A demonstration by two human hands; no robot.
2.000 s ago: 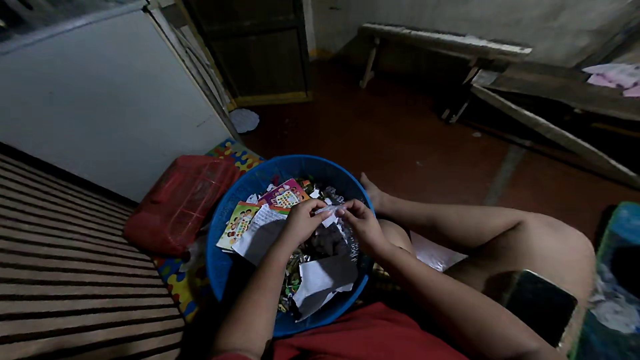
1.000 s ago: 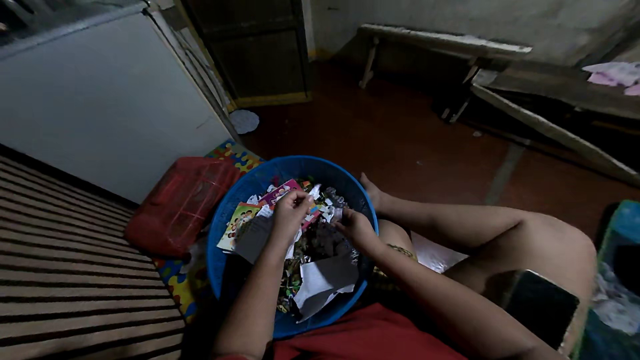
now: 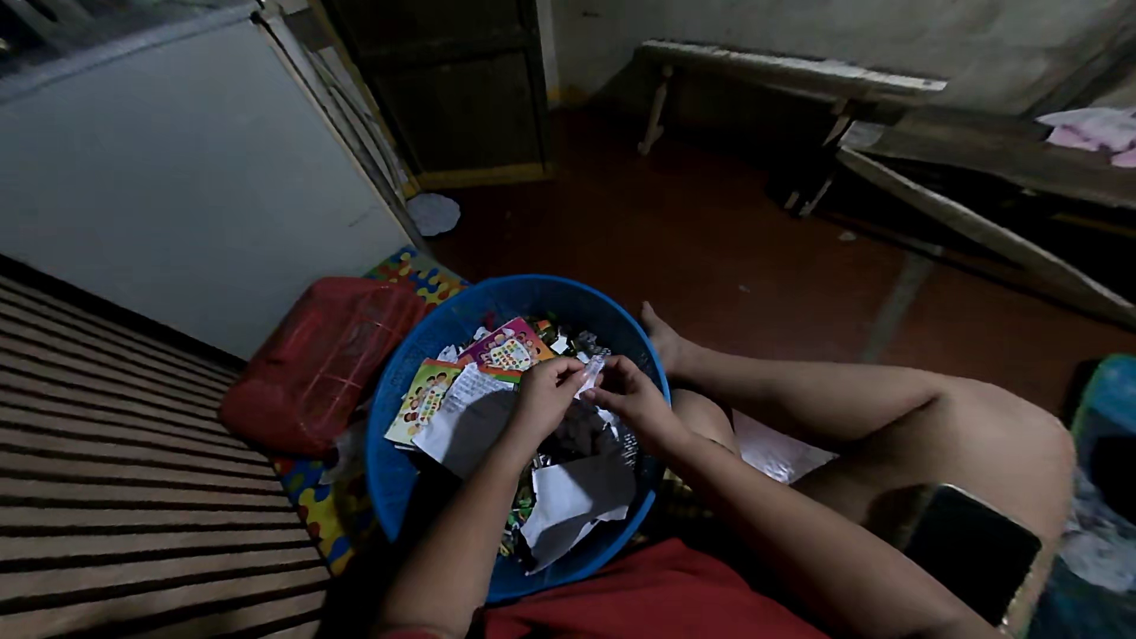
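My left hand [image 3: 552,390] and my right hand [image 3: 632,396] meet over a round blue plastic basin [image 3: 383,479], both pinching a small white piece of paper [image 3: 590,376] between their fingertips. Inside the basin, a pink-covered booklet [image 3: 510,348] and a yellow-green booklet [image 3: 424,399] with printed pictures lie at the back and left. A sheet of paper with writing [image 3: 463,415] rests against them. Nearer my body lies a torn white sheet [image 3: 577,501]. Small paper scraps and dark pieces fill the rest, partly hidden by my hands.
A red plastic case [image 3: 311,364] stands left of the basin on a colourful mat [image 3: 324,524]. A smartphone [image 3: 972,550] lies on my right thigh. Wooden benches [image 3: 790,71] stand along the far wall. A slatted wooden surface [image 3: 133,461] is at the left.
One second ago my hands were apart over the basin; now they are together at the small white paper. The sheet with writing at the left shows more plainly than it did then.
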